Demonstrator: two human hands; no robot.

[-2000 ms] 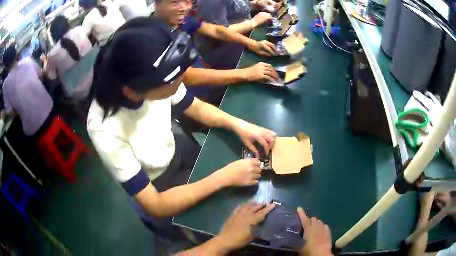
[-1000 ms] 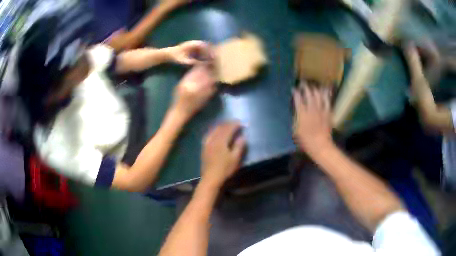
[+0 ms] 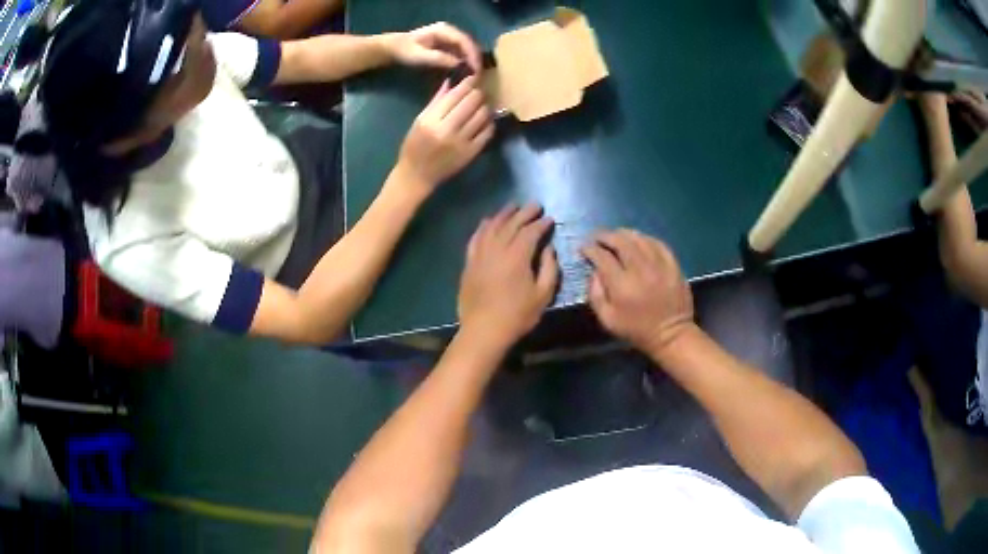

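Observation:
My left hand [image 3: 507, 271] lies palm down on the green bench top [image 3: 693, 195] near its front edge, fingers slightly bent, with nothing seen in it. My right hand [image 3: 639, 284] is beside it, palm down with bent fingertips; what is under them is hidden. A pale streaky patch, glare or thin clear plastic, lies between my hands; I cannot tell which. Ahead and left, an open carton with a brown lid [image 3: 542, 70] stands by a neighbour's hands [image 3: 446, 119], its lid spread flat to the right.
A seated neighbour in a white top [image 3: 195, 195] is at my left. A cream pipe post [image 3: 823, 141] rises at the right edge, partly hiding another open carton [image 3: 800, 114]. Another person's arm [image 3: 953, 216] is far right. Red [image 3: 119, 319] and blue [image 3: 103, 471] stools stand lower left.
The black carton between my hands two seconds ago is gone from there. My right hand reached to a brown-lidded carton at the right and is now back beside my left. The view has tilted down.

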